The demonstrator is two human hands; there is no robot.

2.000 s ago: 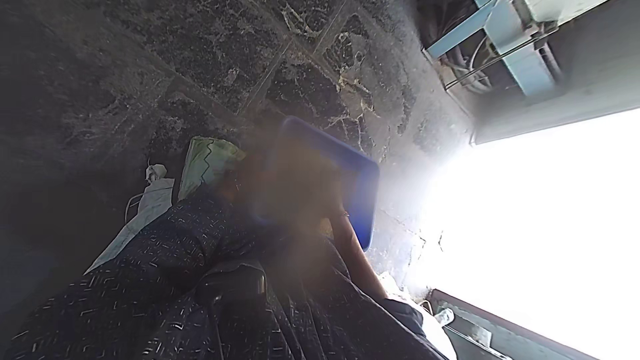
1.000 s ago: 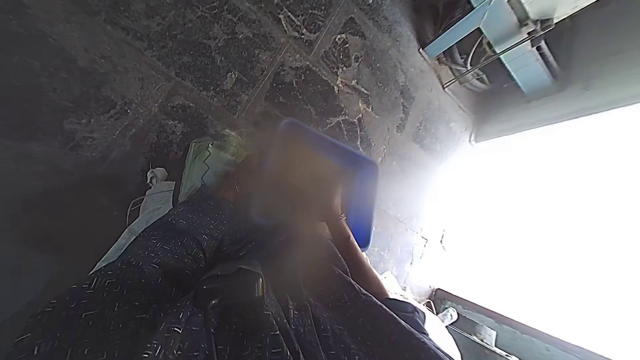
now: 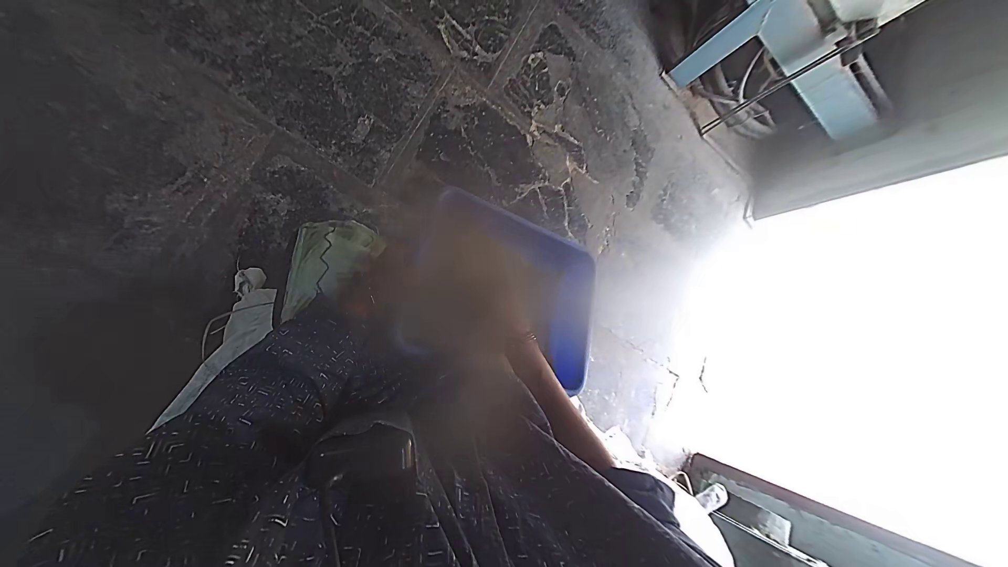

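Note:
A blue plastic tray (image 3: 579, 315) with raised rims lies in front of my dark patterned clothing. Its middle is lost behind a brown blur on the view. My right forearm comes in from the lower right, with thin bangles at the wrist, and my right hand (image 3: 508, 315) is over the tray, too blurred to show its fingers. Left of the tray, a reddish-brown smear at the end of the patterned cloth may be my left hand (image 3: 362, 287), beside a pale green sheet or packet (image 3: 323, 256) with a dark wavy line. What either hand holds is hidden.
Worn dark stone floor (image 3: 315, 118) with cracks lies beyond. A white strip, perhaps cloth (image 3: 252, 315), is at the left. A light blue metal frame (image 3: 819, 79) with cables stands upper right. Glare washes out the right side. A dark, shiny object (image 3: 362, 457) rests on my clothing.

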